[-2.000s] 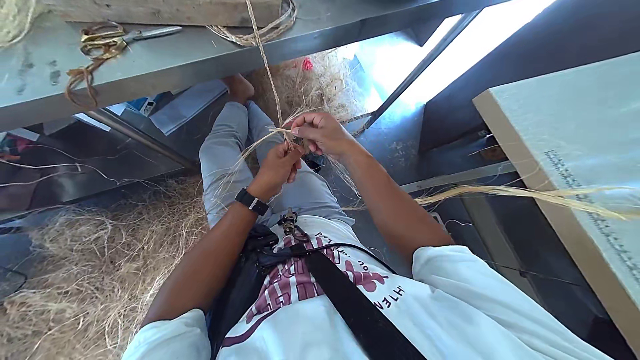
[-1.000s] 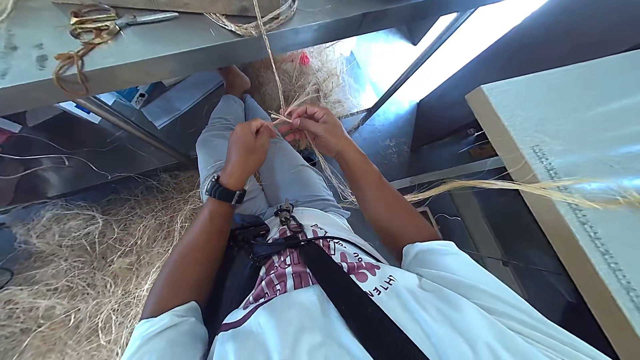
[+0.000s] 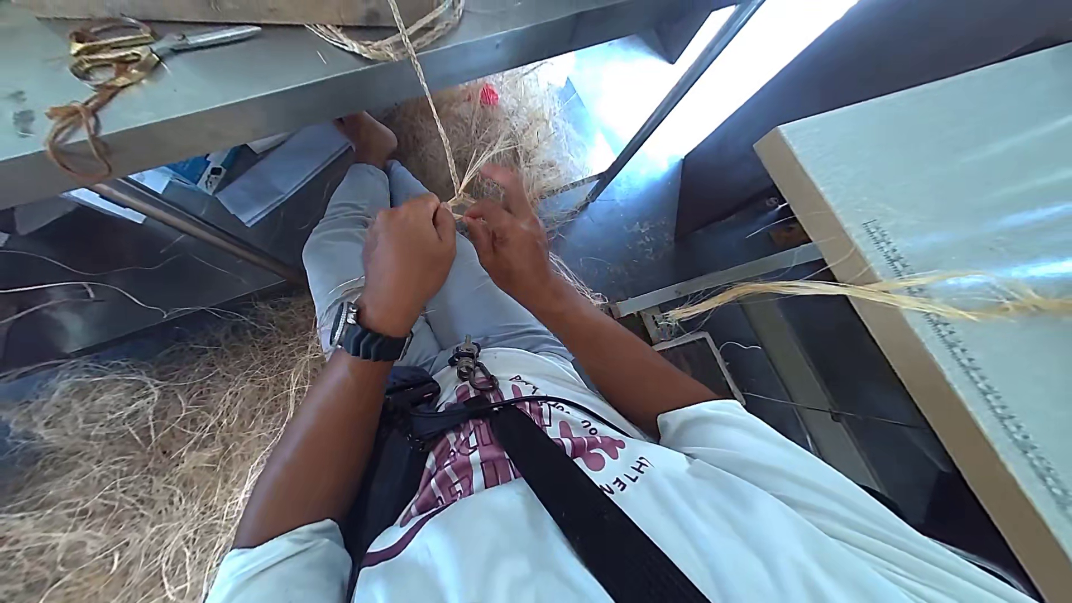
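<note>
A braided natural-fiber cord [image 3: 431, 100] runs down from the metal table's edge to my two hands above my lap. My left hand [image 3: 410, 255], with a dark watch on its wrist, is closed on the fiber strands at the cord's lower end. Beside it my right hand [image 3: 511, 234] pinches strands between thumb and a finger, its other fingers partly raised. Loose strand ends [image 3: 481, 163] stick up between the hands. A coil of the braided cord [image 3: 385, 46] lies on the table. The strands inside my left fist are hidden.
Scissors with brass-colored handles [image 3: 126, 59] and a looped brown cord [image 3: 79, 138] lie on the metal table [image 3: 251, 100]. Loose fiber [image 3: 151, 452] covers the floor at left. A fiber bundle [image 3: 779, 289] crosses a pale board [image 3: 963, 184] at right. A red thing [image 3: 489, 95] lies beyond my feet.
My left hand, a little apart with its fingers toward the strands a second ago, is now closed at the cord's end with its back up. My right hand has stayed at the strands.
</note>
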